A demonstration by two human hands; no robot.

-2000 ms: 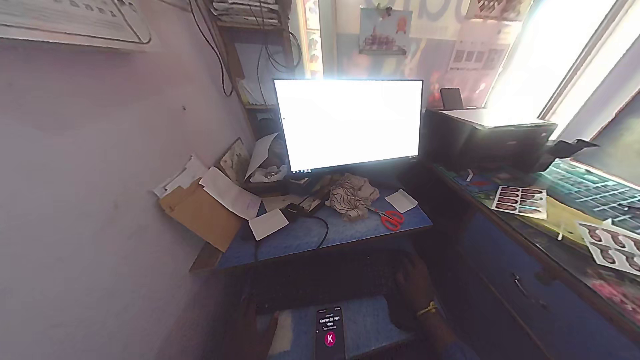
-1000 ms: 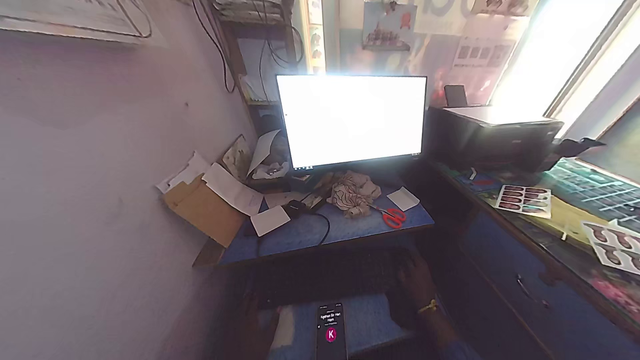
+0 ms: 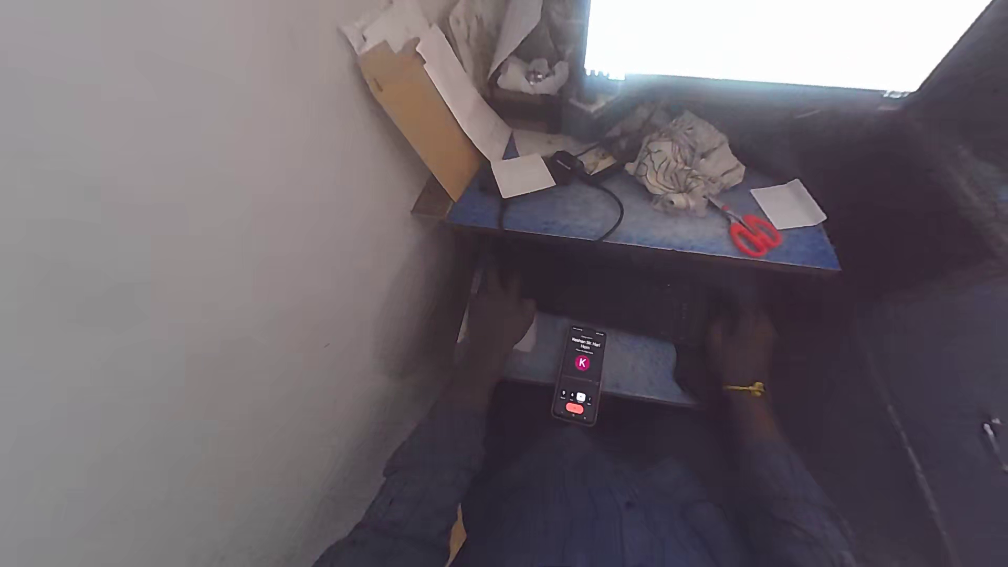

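Note:
My left hand (image 3: 504, 311) lies at the left end of a dark keyboard (image 3: 614, 299) on the lower blue shelf, its fingers in shadow. My right hand (image 3: 743, 339), with a yellow band at the wrist, rests at the right side of that shelf; its fingers are too dark to tell what they touch. A mobile phone (image 3: 580, 376) with a lit call screen lies between my hands, at the shelf's front edge.
Above the keyboard, the blue desktop (image 3: 654, 236) holds red-handled scissors (image 3: 752, 234), a crumpled cloth (image 3: 685, 161), white paper (image 3: 787, 205), a black cable (image 3: 618, 209) and a brown cardboard piece (image 3: 421, 118). A bright monitor (image 3: 780, 39) stands behind; a wall (image 3: 197, 276) is at left.
The view has tilted down, bringing the phone and both forearms more fully into sight. The phone, scissors and cloth have kept their places.

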